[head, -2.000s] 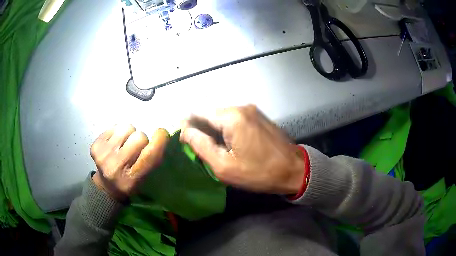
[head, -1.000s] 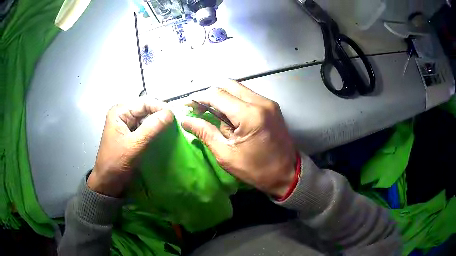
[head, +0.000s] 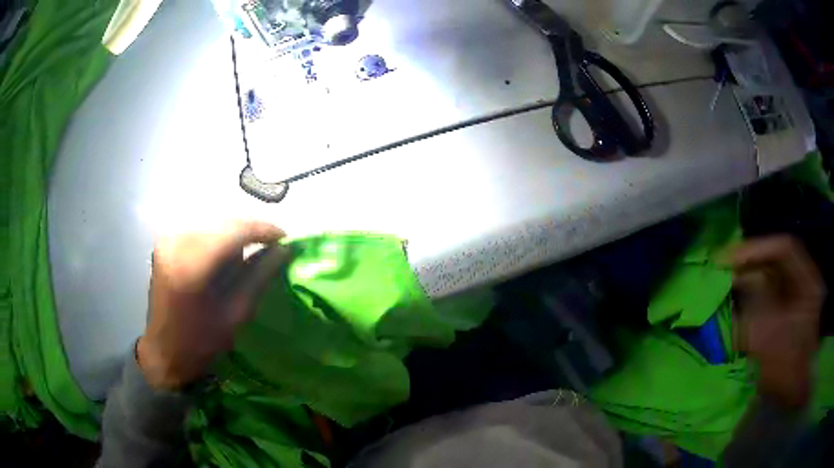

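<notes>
My left hand (head: 206,297) pinches the top edge of a bright green garment piece (head: 352,283) at the table's front edge. The cloth lies partly on the table (head: 512,210) and hangs down over its edge toward my lap. My right hand (head: 777,306) is at the far right, off the table, in front of green cloth and a bit of blue. It is blurred and dim, and I cannot tell whether it holds anything.
Black-handled shears (head: 604,110) lie at the upper right of the table. The lit machine needle area (head: 315,23) is at the top. Green cloth (head: 32,228) hangs over the table's left end. More green cloth (head: 677,393) lies at the lower right.
My right hand has left the cloth and moved far right, off the table. My left hand has moved slightly left and lower, still on the cloth, whose right part now lies spread at the edge.
</notes>
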